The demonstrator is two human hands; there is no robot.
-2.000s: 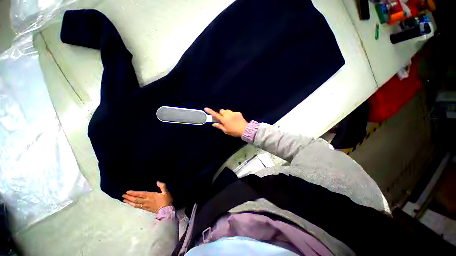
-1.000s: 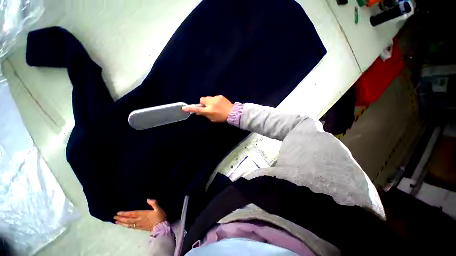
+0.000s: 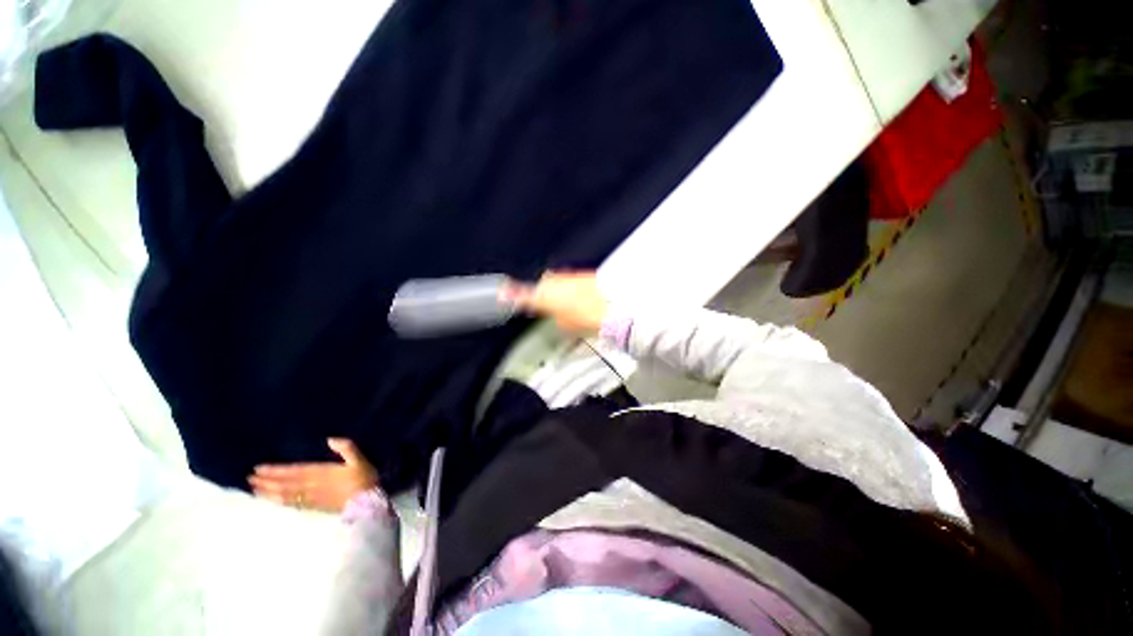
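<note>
A dark navy coat [image 3: 497,137] lies spread on the pale table, one sleeve [image 3: 168,155] bent out at the upper left. My right hand [image 3: 569,302], blurred, grips the handle of a grey lint brush [image 3: 450,306]. The paddle points left over the middle of the coat; I cannot tell if it touches the cloth. My left hand [image 3: 304,482] lies flat with fingers apart at the coat's lower left edge, holding nothing.
Pale table [image 3: 746,211] around the coat. Clear plastic [image 3: 62,460] lies at the left. White paper [image 3: 582,373] is at the near edge. A red thing [image 3: 934,152] and a dark cloth [image 3: 830,236] are beyond the right edge, above yellow-black floor tape [image 3: 876,263].
The brush has moved right and towards my body relative to the coat since one second ago. My left hand stays at the coat's edge. The view has shifted.
</note>
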